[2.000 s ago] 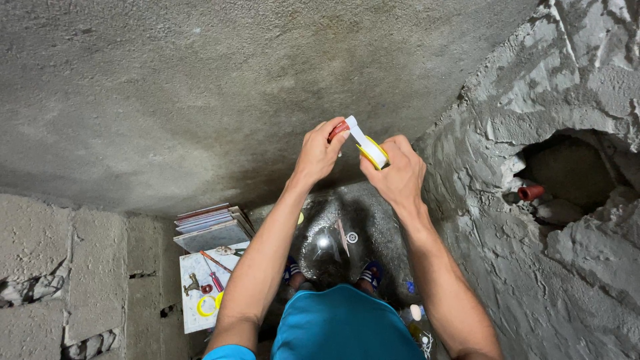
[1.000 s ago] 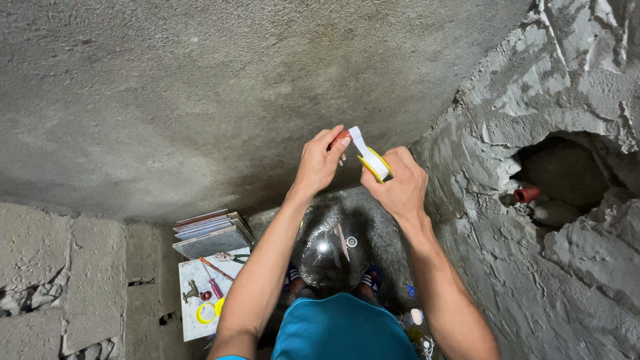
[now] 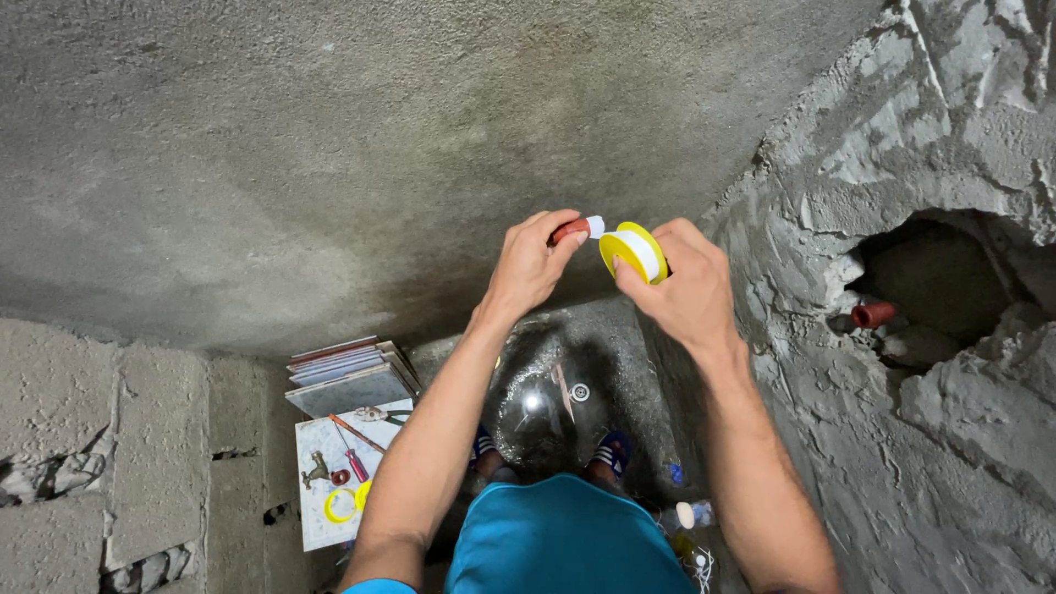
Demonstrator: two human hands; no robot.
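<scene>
Between the thumb and fingers of my left hand (image 3: 532, 260) is a short red-brown pipe fitting (image 3: 571, 230), its right end wrapped in white tape (image 3: 595, 227). My right hand (image 3: 689, 285) grips a yellow spool of white thread seal tape (image 3: 634, 252) just right of the fitting. The spool's round side is turned partly toward me. A thin bit of tape seems to run from the wrapped end to the spool.
Lower left, a tile (image 3: 318, 528) bears a brass tap (image 3: 315, 469), a screwdriver (image 3: 356, 464), pliers (image 3: 373, 413) and yellow rings (image 3: 339, 505). Stacked tiles (image 3: 351, 391) stand behind. A red pipe end (image 3: 873, 314) protrudes in the right wall's hole. A drain (image 3: 580, 392) lies in the wet floor.
The tape strip that stretched between fitting and spool is much shorter, and white tape now covers the fitting's end. The spool has turned, showing more of its round side.
</scene>
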